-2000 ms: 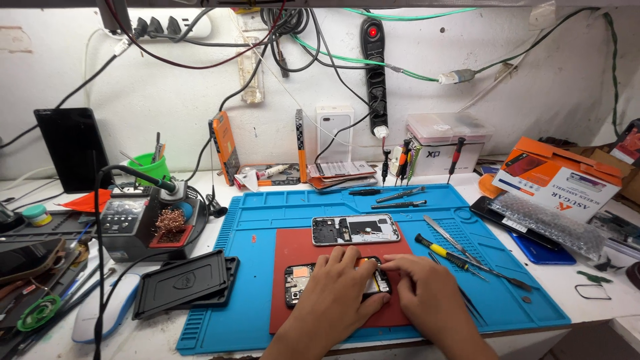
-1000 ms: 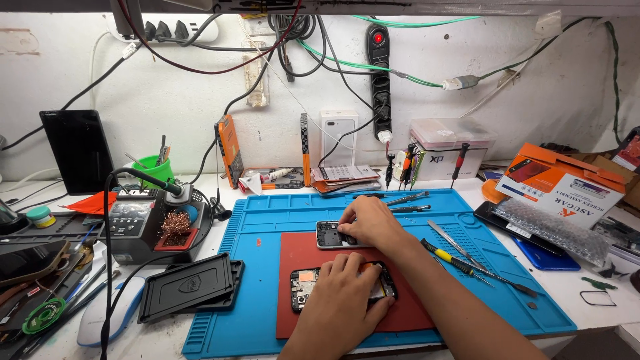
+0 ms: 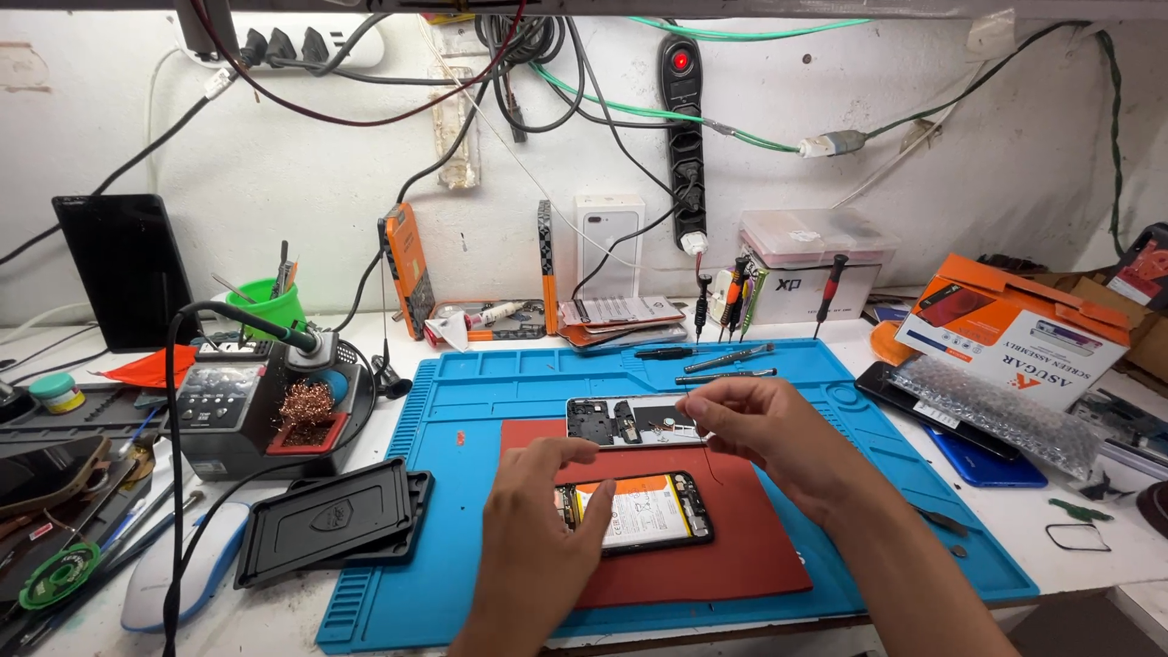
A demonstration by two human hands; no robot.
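Observation:
An opened smartphone with its battery showing (image 3: pixel 643 511) lies on a dark red mat (image 3: pixel 721 570). My left hand (image 3: pixel 547 525) is over its left end, fingers apart, covering that part. Behind it lies a second phone housing (image 3: pixel 598 422) with small parts inside. Over this housing's right end, my right hand (image 3: pixel 757 433) pinches a thin dark cable (image 3: pixel 704 456) between thumb and fingertips; the cable hangs down toward the red mat.
Under everything is a blue silicone work mat (image 3: pixel 474 584). A soldering station (image 3: pixel 224 411) and black plastic trays (image 3: pixel 328 520) stand left. Screwdrivers (image 3: pixel 703 306) stand behind; a screen assembly box (image 3: pixel 1013 338) and bubble wrap (image 3: pixel 995 415) lie right.
My right hand has risen off the rear housing and moved right, now with a thin cable in its fingers. My left hand has shifted left on the front phone, uncovering its battery.

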